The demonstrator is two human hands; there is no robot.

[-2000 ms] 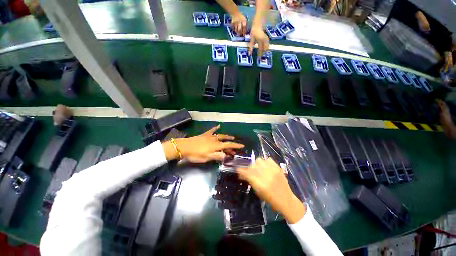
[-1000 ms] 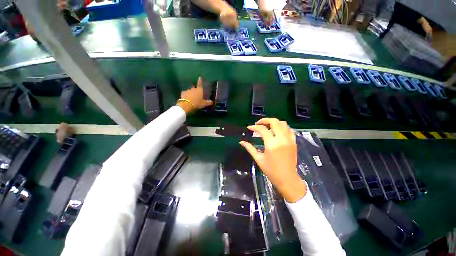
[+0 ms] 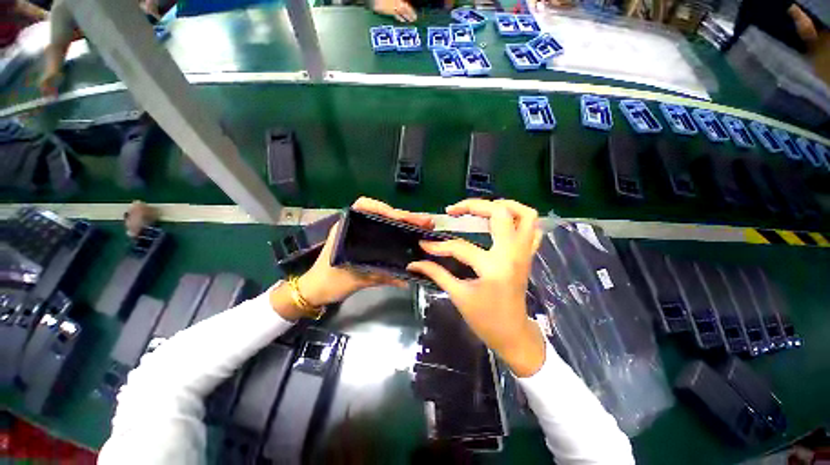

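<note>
My left hand (image 3: 332,268) holds a black plastic housing (image 3: 387,247) up above the bench, its long recessed face toward me. My right hand (image 3: 496,263) has its thumb and fingers at the right part of that face, on a thin black sticker that lies along the recess; the sticker's edges are hard to tell from the housing. The sticker sheet stack (image 3: 460,381), glossy and dark, lies flat below my hands.
Clear plastic bags (image 3: 601,327) lie right of the stack. Housings stand in rows at left (image 3: 182,309) and right (image 3: 719,300). More housings (image 3: 408,156) and blue frames (image 3: 596,113) are on the belt. A grey post (image 3: 182,118) rises at left. Other people's hands show at the far bench.
My left hand has come back from the belt with a housing. My right hand has brought the black sticker onto it. One housing is gone from the belt.
</note>
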